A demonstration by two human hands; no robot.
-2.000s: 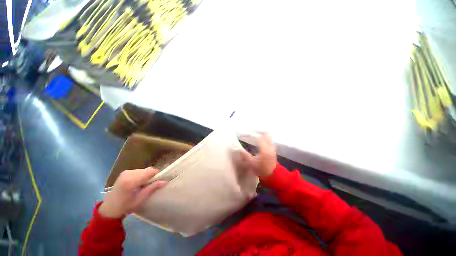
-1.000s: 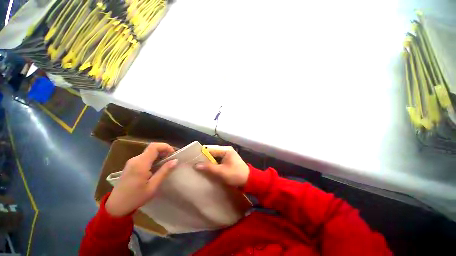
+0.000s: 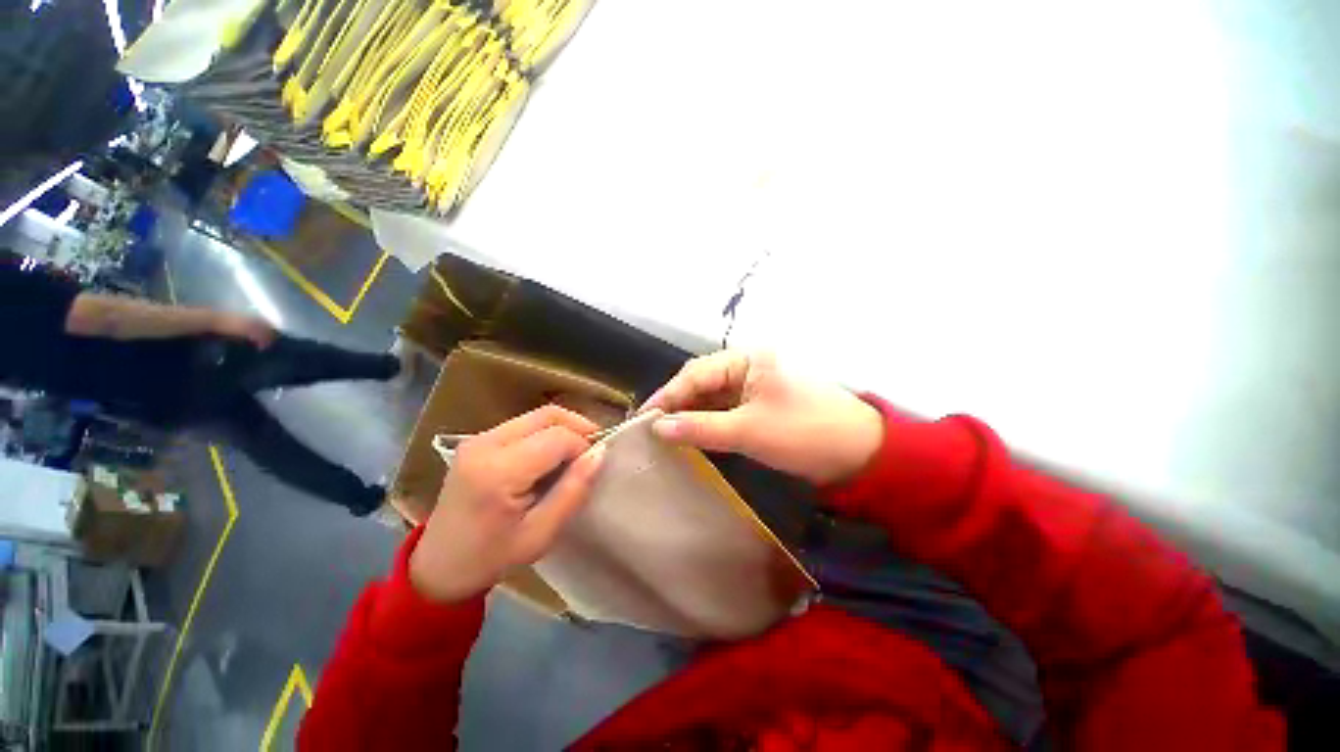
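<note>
A beige sewn panel (image 3: 661, 544) hangs over my lap, with a yellow binding strip along its right edge. My left hand (image 3: 514, 485) pinches its top edge between thumb and fingers. My right hand (image 3: 750, 419) pinches the top right corner, close beside the left fingertips. I cannot tell whether snips are in the right hand. The undersides of both hands' curled fingers are partly hidden.
An open cardboard carton (image 3: 485, 385) stands behind the panel. A white-covered worktable (image 3: 941, 221) lies ahead and right, with stacked yellow-edged panels (image 3: 419, 96) at its left and a dark cord (image 3: 735, 298) at its edge. A person in dark clothes (image 3: 147, 353) is at the left.
The panel has turned so its yellow edge shows along the right side. Both hands have come together at its top corner. A person has appeared at the left, and the right-hand stack has left view.
</note>
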